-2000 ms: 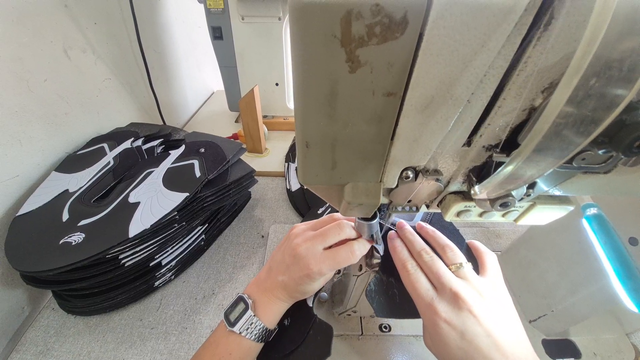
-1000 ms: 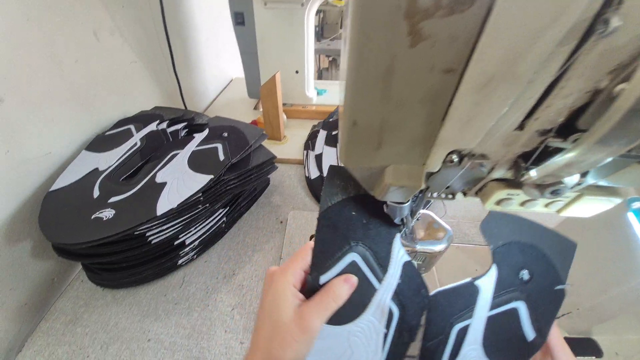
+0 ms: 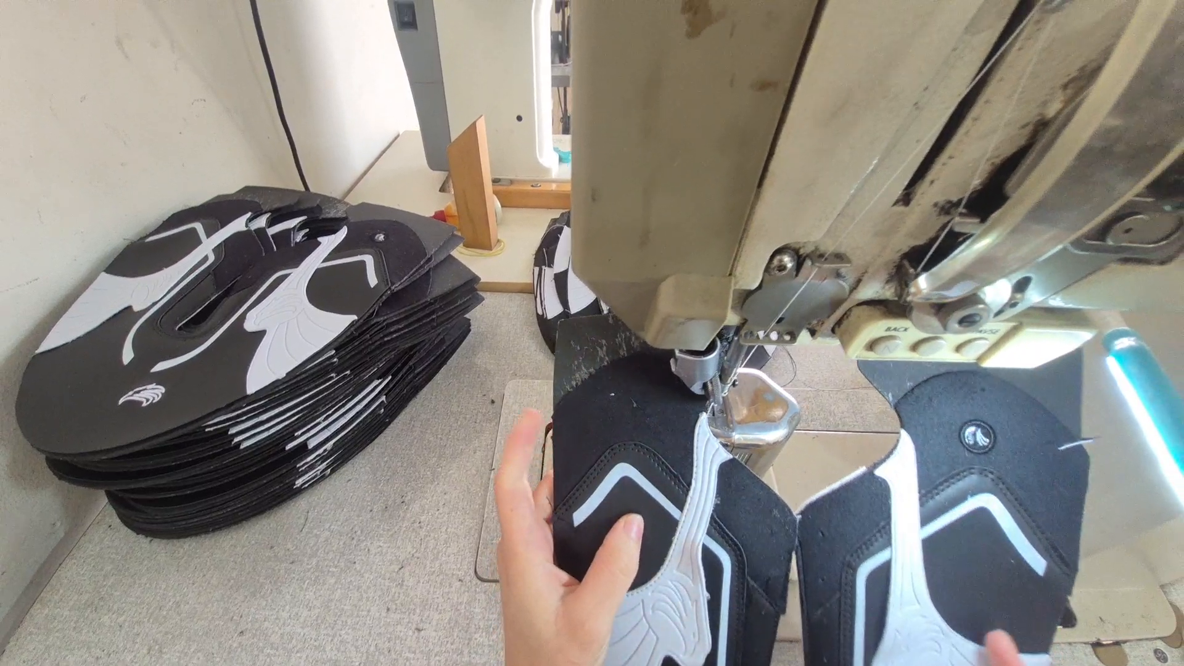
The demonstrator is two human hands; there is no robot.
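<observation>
A black and white shoe upper (image 3: 962, 518), flat and U-shaped with stitched lines, lies below the head of an industrial sewing machine (image 3: 680, 166). My left hand (image 3: 564, 564) grips its left half, thumb on top and fingers round the outer edge. Of my right hand (image 3: 1001, 649) only a fingertip shows at the bottom edge, by the right half; its hold is hidden. The presser foot and needle area (image 3: 717, 379) stands at the inner edge of the left half. A loose thread (image 3: 1076, 444) sticks out at the right edge.
A tall stack of similar uppers (image 3: 185, 407) sits on the grey worktable (image 3: 370, 555) at the left. More pieces (image 3: 558, 277) lie behind the machine head. A wooden block (image 3: 474, 185) and another machine (image 3: 495, 83) stand farther back.
Two seconds ago both hands were close together at the needle. My left hand has since moved down and left, my right hand down and mostly out of view. The upper is now spread out in sight.
</observation>
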